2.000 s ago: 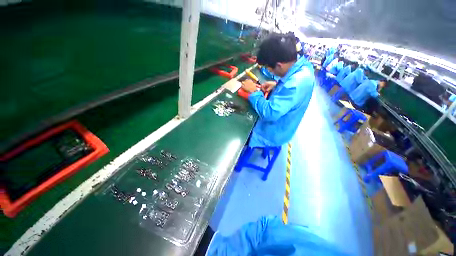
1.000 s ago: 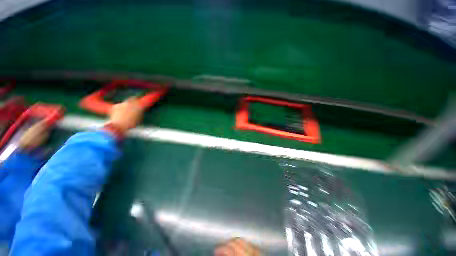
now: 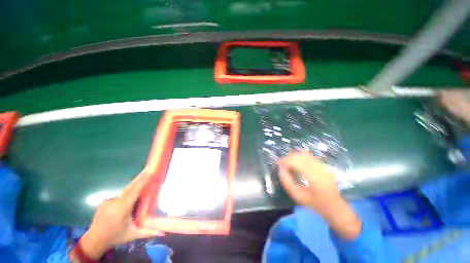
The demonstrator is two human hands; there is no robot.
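Note:
A red-orange fixture (image 3: 234, 169) with an open tablet unit (image 3: 193, 177) in it lies in front of me, its lower end over the bench's near edge. A large bright white rectangle fills the unit's middle, with small electronics at the top. My left hand (image 3: 116, 218), with a dark red wrist band, grips the fixture's lower left side. My right hand (image 3: 312, 182) is over the clear blister tray (image 3: 330, 146), thumb and forefinger close together. The hand is blurred; whether a small part is between the fingertips cannot be told.
Another red fixture (image 3: 260, 78) with a unit is on the green belt beyond the white rail (image 3: 206, 101). A grey post (image 3: 412, 49) rises at the right. Co-workers' blue sleeves show at both sides. A blue stool (image 3: 409, 210) stands lower right. A red fixture (image 3: 6, 131) is at the left edge.
The view has turned down to the bench. My left hand, earlier on a fixture over the belt, now holds a fixture at the bench's near edge. My right hand is now over the blister tray.

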